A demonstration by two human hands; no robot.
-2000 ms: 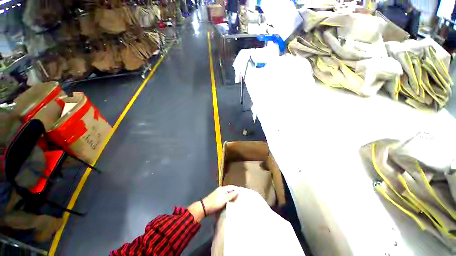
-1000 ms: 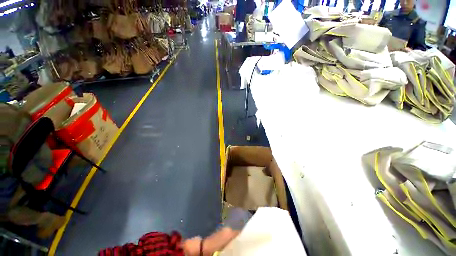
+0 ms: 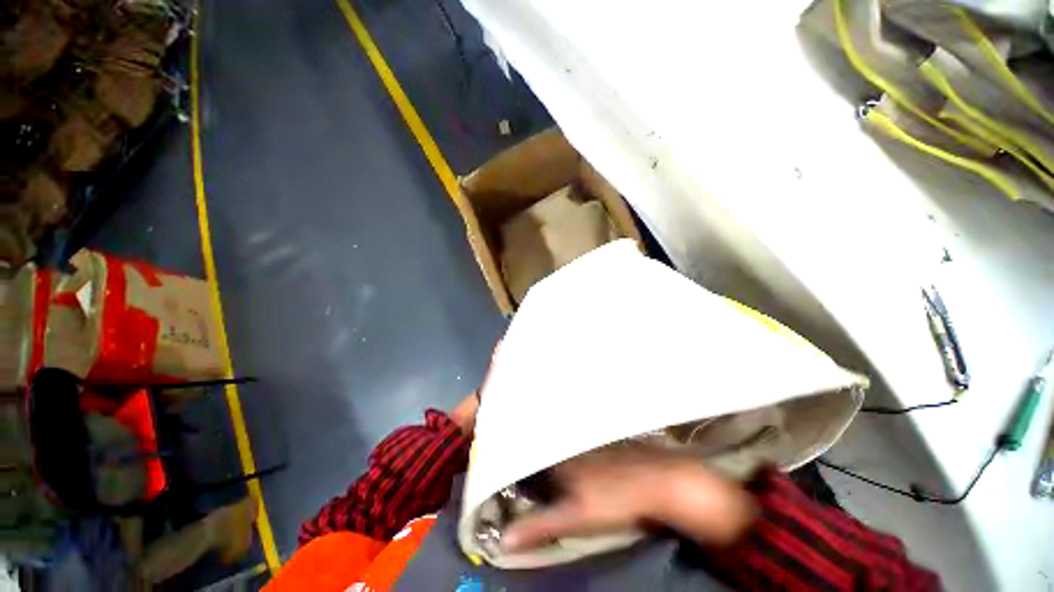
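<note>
A cream bag body (image 3: 613,359) lies on my lap with its mouth facing me. A silver ring (image 3: 488,534) shows at the left end of the mouth. My right hand (image 3: 624,497) is blurred and reaches over the near rim at the mouth's left part; whether it grips anything is unclear. My left hand (image 3: 466,413) is mostly hidden behind the bag's left side, with only a bit by the cuff showing. The lining (image 3: 751,437) shows inside the mouth.
A long white table (image 3: 740,174) runs along the right, with thread snips (image 3: 945,335), a green-handled tool (image 3: 1023,414) and grey-beige pieces with yellow strips (image 3: 925,81). An open carton (image 3: 485,220) stands beyond the bag. Red-taped cartons (image 3: 150,324) and a chair (image 3: 116,434) are left.
The view has tilted down and turned. The bag is now fully in view with its mouth towards me. My right hand has come into view at the mouth, and my left hand has gone behind the bag.
</note>
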